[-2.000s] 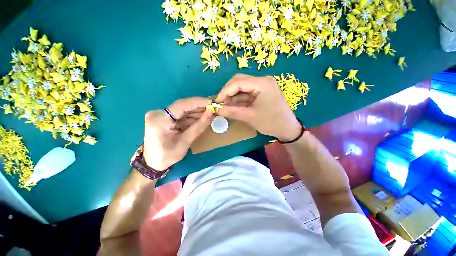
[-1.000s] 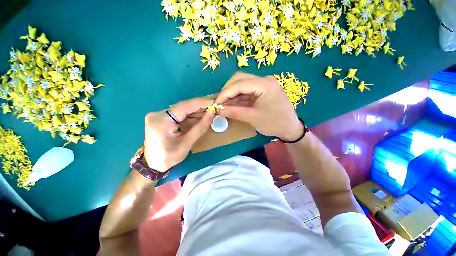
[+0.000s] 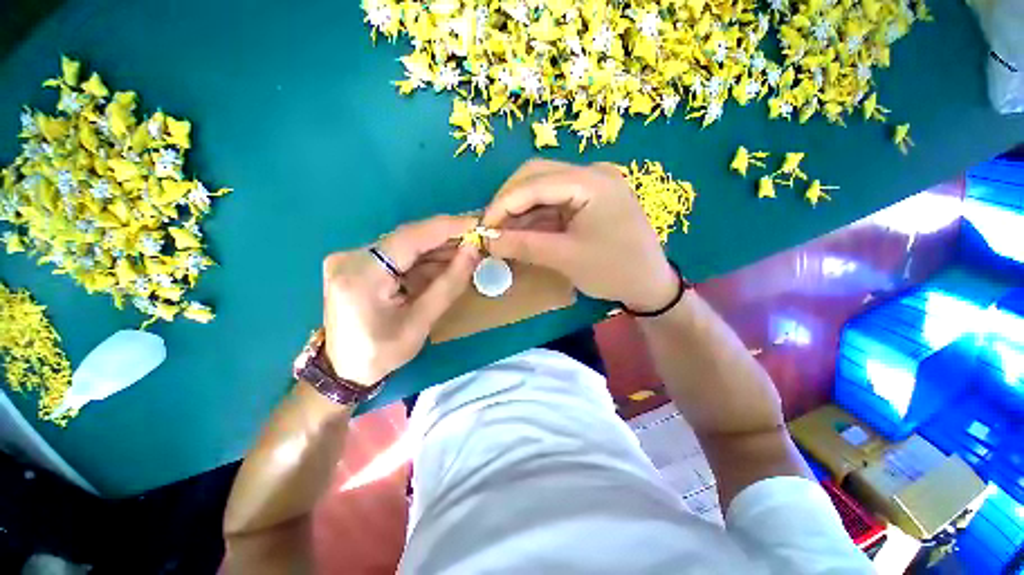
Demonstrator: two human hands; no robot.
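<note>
My left hand (image 3: 387, 298), with a ring and a watch, pinches a small yellow-and-white body piece (image 3: 481, 237) between thumb and fingertips. My right hand (image 3: 584, 230) meets it at the same piece, thumb and forefinger closed on it; whether it holds a separate small insert is too small to tell. Just below the fingertips a round white spot (image 3: 492, 277), glue or a shallow lid, lies on the tan cardboard piece (image 3: 505, 309). A pile of thin yellow inserts (image 3: 663, 204) is partly hidden behind my right hand.
A large heap of yellow-and-white pieces (image 3: 584, 62) lies at the top, a smaller heap (image 3: 107, 191) at left. A white bottle (image 3: 118, 365) lies beside fine yellow parts (image 3: 32, 343). Stray pieces (image 3: 789, 169) lie at right. Blue crates (image 3: 910, 348) and a cardboard box (image 3: 915, 483) stand beyond the table edge.
Both hands stay together over the cardboard. The fingertips and the piece between them have shifted only slightly.
</note>
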